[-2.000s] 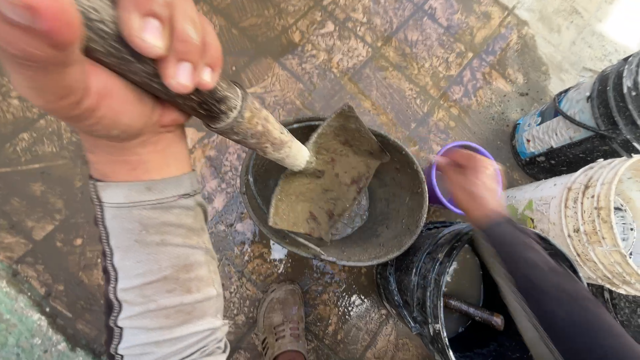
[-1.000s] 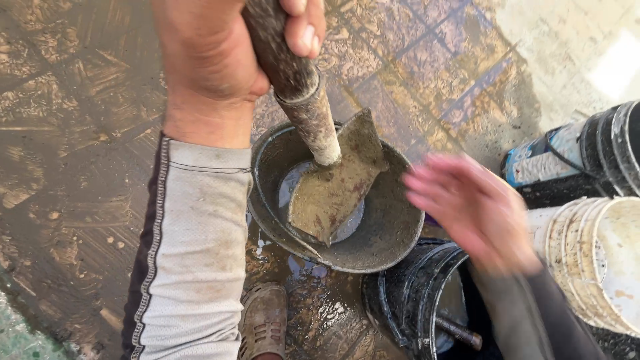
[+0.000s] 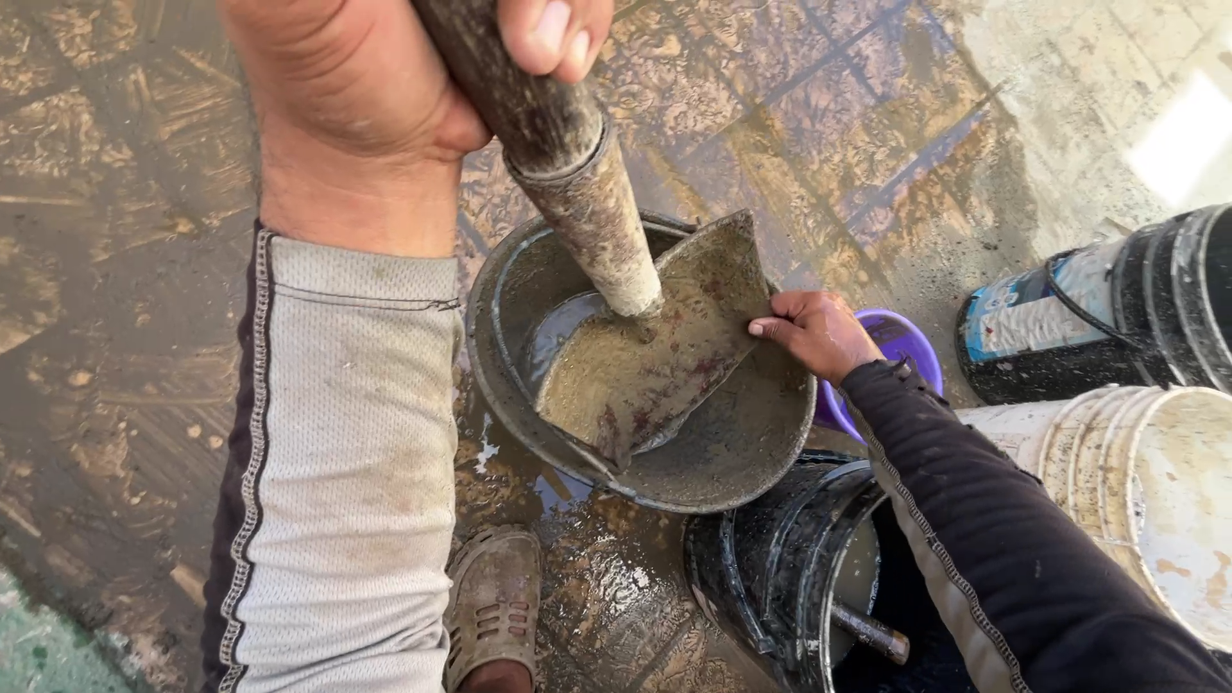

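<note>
A long-handled hoe or shovel, its muddy metal blade point(image 3: 664, 356) tilted in a round grey bucket point(image 3: 712, 481), fills the middle of the head view. My left hand point(image 3: 385, 87) is wrapped around the dark wooden handle point(image 3: 520, 96) just above the metal socket. At the blade's right edge is my right hand point(image 3: 813, 332), its thumb and fingers touching the metal near the bucket's rim. Some cloudy water lies in the bucket under the blade.
A purple container point(image 3: 905, 351) stands behind my right wrist. To the right are a black bucket point(image 3: 1049, 327) and a white one point(image 3: 1078, 443). Another black bucket point(image 3: 770, 558), with a rod point(image 3: 869, 632) in it, is at the lower right. Wet patterned floor point(image 3: 115, 337) surrounds a shoe point(image 3: 496, 597).
My right hand, over the purple container two seconds ago, has moved to the blade's right edge. My left hand still holds the handle.
</note>
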